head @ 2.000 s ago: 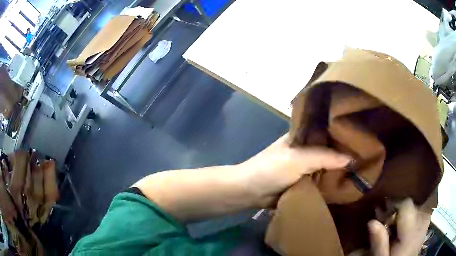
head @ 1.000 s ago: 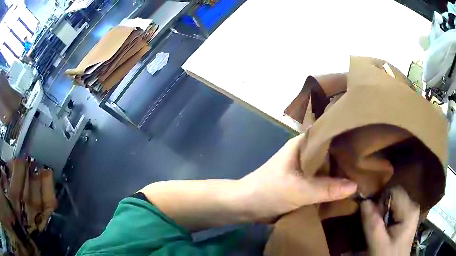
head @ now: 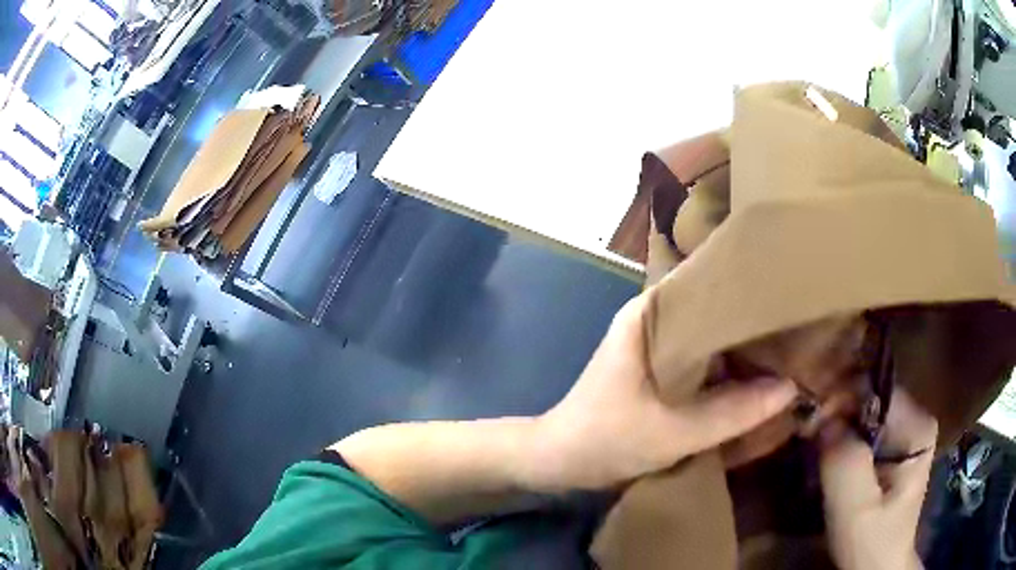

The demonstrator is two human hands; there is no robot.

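Observation:
A large tan-brown garment panel (head: 847,234) is bunched into a hood-like opening at the right. My left hand (head: 668,412) grips its near edge, thumb on the cloth inside the opening. My right hand (head: 875,468) is below the opening, its fingertips close to my left thumb. It holds a small dark tool (head: 881,384), likely thread snips, pointing up into the fold. A small dark spot (head: 804,409) shows at my left thumb tip; what it is I cannot tell. Orange-brown inner cloth shows in the fold. A small white sticker (head: 822,102) is on the panel's top.
A white table (head: 579,111) with a pale wood edge lies beyond the garment. A white sewing machine (head: 930,56) stands at the upper right. Stacked brown pieces (head: 217,173) lie on a trolley at the upper left. Brown pieces (head: 89,495) hang at the lower left.
The panel's fold has come down over the opening. The dark strip at my left thumb is now barely visible. My right hand has moved up to my left thumb, and its dark tool now shows upright.

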